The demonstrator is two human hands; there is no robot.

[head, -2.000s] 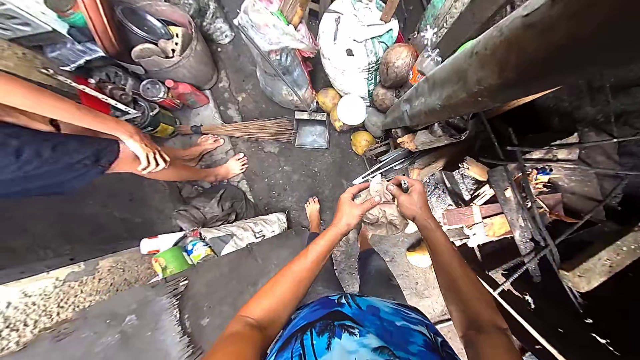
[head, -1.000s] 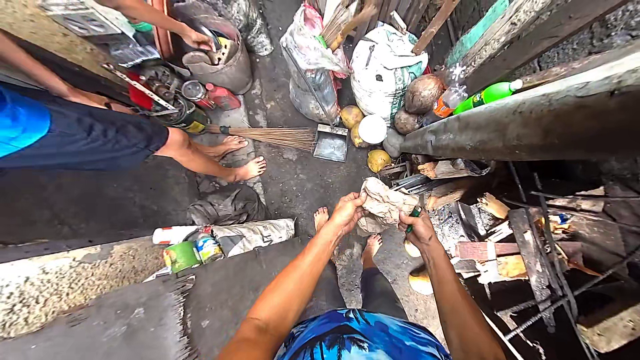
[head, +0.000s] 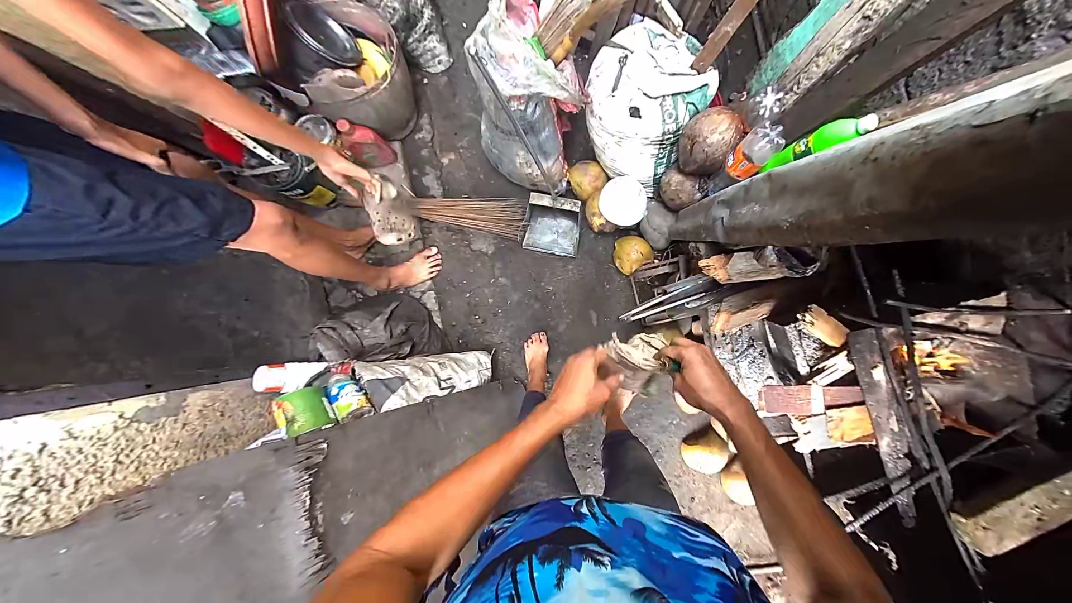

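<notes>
Between my two hands, above my feet, is a crumpled pale cloth or rag point(head: 640, 352), blurred by motion. My left hand point(head: 586, 383) is at its left side, fingers curled; whether they grip it is unclear. My right hand point(head: 702, 377) is closed at its right side, around a small green object point(head: 672, 364) only partly visible. Flames point(head: 934, 358) burn among wood pieces to the right. At the left, another person's hand point(head: 347, 172) holds a pale, dark-spotted item point(head: 391, 216) above the handle end of a stick broom point(head: 477, 213).
A metal dustpan point(head: 553, 226) lies ahead on the floor, near coconuts point(head: 710, 141) and a white sack point(head: 645, 100). Metal rods point(head: 917, 402) cross the firewood at right. A concrete ledge point(head: 209, 511) runs at lower left, with cans point(head: 303, 410) beside it. Another person's bare foot point(head: 412, 270) stands at left.
The other person's hand has moved from the bucket toward the broom and now holds a pale spotted item. The cloth between my hands has gone from spread to bunched.
</notes>
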